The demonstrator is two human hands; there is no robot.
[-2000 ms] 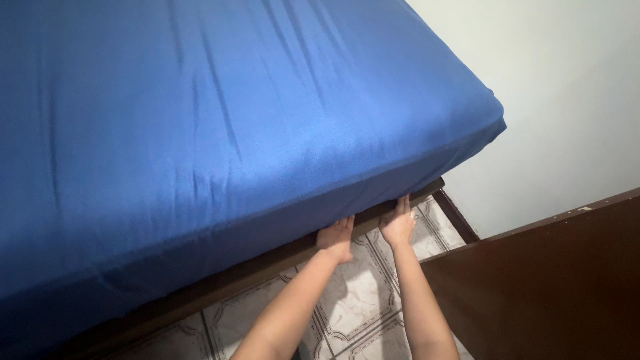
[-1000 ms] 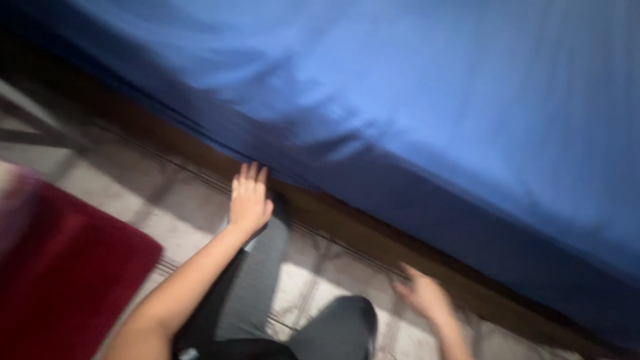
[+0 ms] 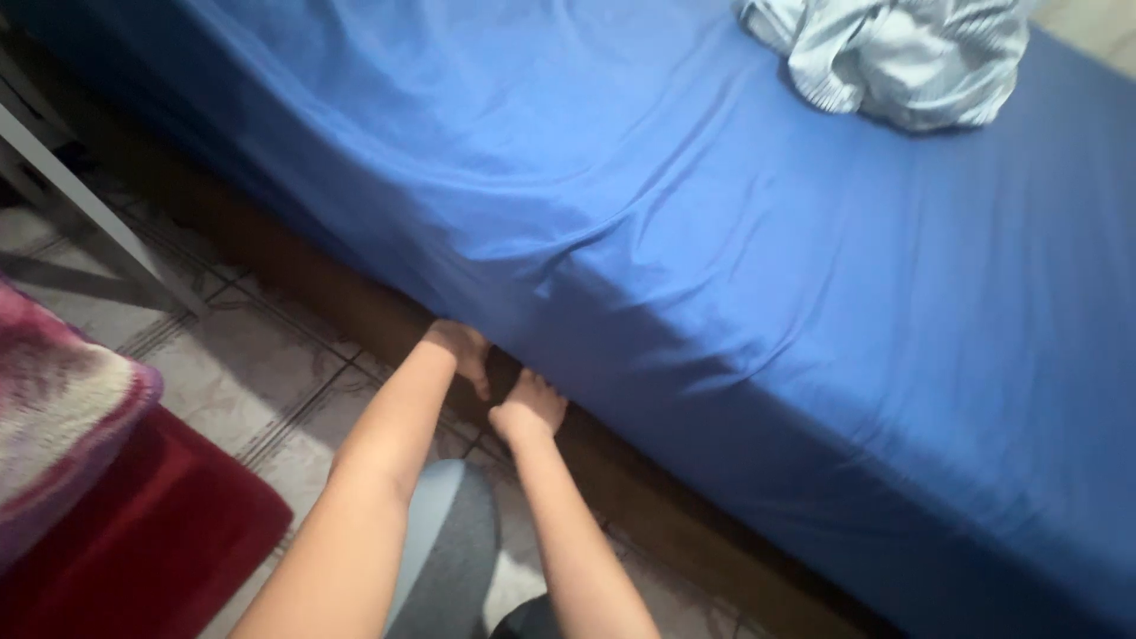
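Observation:
A blue fitted sheet (image 3: 674,266) covers a mattress on a brown bed frame (image 3: 648,497), with creases running over its top and side. At the lower edge of the mattress side, my left hand (image 3: 463,351) reaches in with its fingers partly hidden by the sheet and the frame. Close on its right, my right hand (image 3: 531,406) is at the same edge, its fingertips tucked at the sheet's underside. Whether either hand grips the sheet or the mattress cannot be made out.
A crumpled light grey-blue cloth (image 3: 905,67) lies on the bed at the upper right. At the left stand a pale metal leg (image 3: 106,213) and a dark red padded seat (image 3: 169,532) bearing a fuzzy pink and cream blanket (image 3: 62,417). Tiled floor (image 3: 293,382) shows between.
The view has swung from the bed's corner by the wall to its long side. Since one second ago my hands have come close together at the mattress's lower edge; they were apart then.

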